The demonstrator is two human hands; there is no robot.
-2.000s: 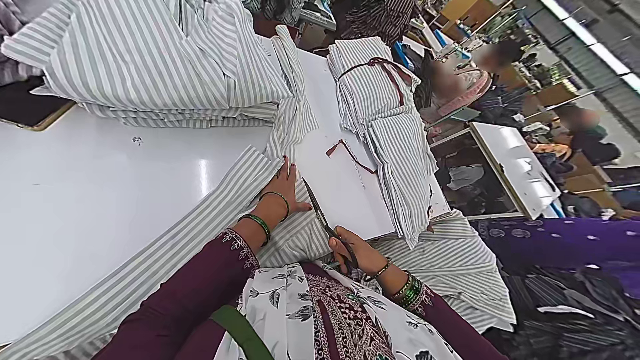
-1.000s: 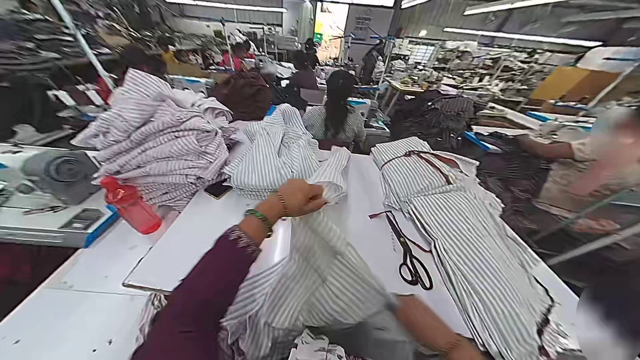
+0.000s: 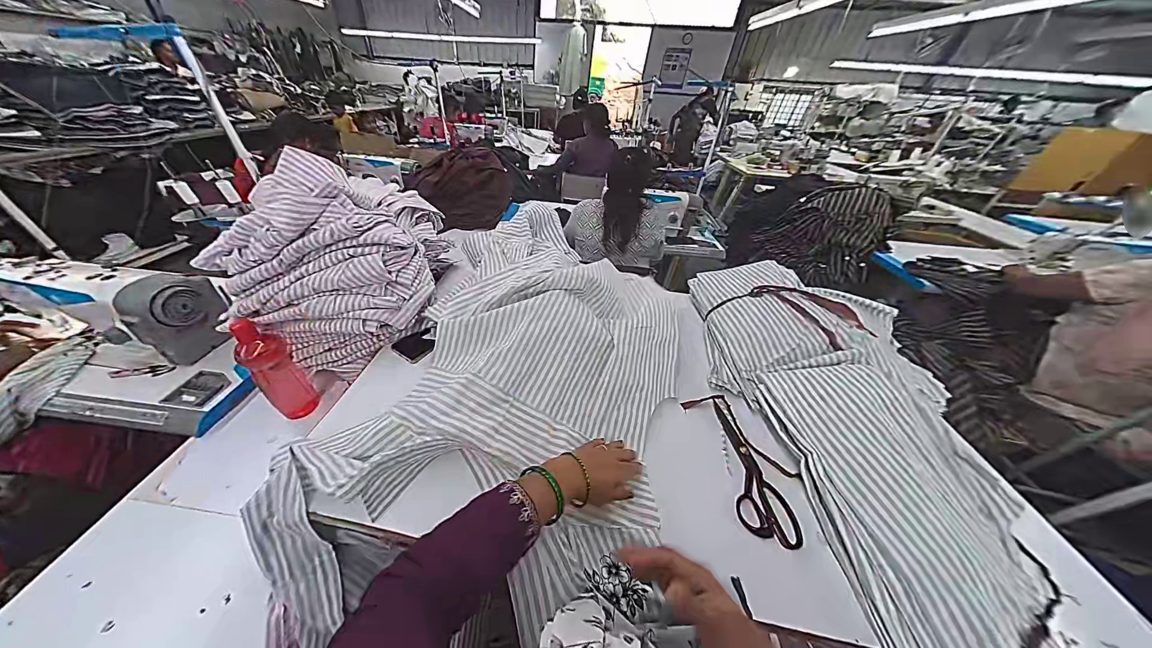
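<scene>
Grey-and-white striped fabric point(image 3: 540, 351) lies spread over the white table, one part hanging over the front edge. My left hand point(image 3: 605, 472) rests on it palm down, fingers apart, with green and gold bangles at the wrist. Near the table's front edge, my right hand point(image 3: 688, 585) is blurred beside the fabric; nothing shows in its fingers. A pair of scissors with black handles point(image 3: 765, 513) lies to the right of the fabric, a dark red strip touching its blades. Further right lies a stack of folded striped fabric point(image 3: 891, 477), tied with a dark strip point(image 3: 801, 306).
A pile of pinkish striped fabric point(image 3: 333, 261) stands at the back left, with a red bottle point(image 3: 274, 369) before it. A sewing machine point(image 3: 166, 310) is at the far left. One person point(image 3: 621, 216) sits beyond the table; another person's arm point(image 3: 1048, 283) is at the right.
Two seconds ago my right hand held the scissors; they now lie on the table. The striped fabric, bunched under my raised left hand a second ago, is spread out. The view has tilted up.
</scene>
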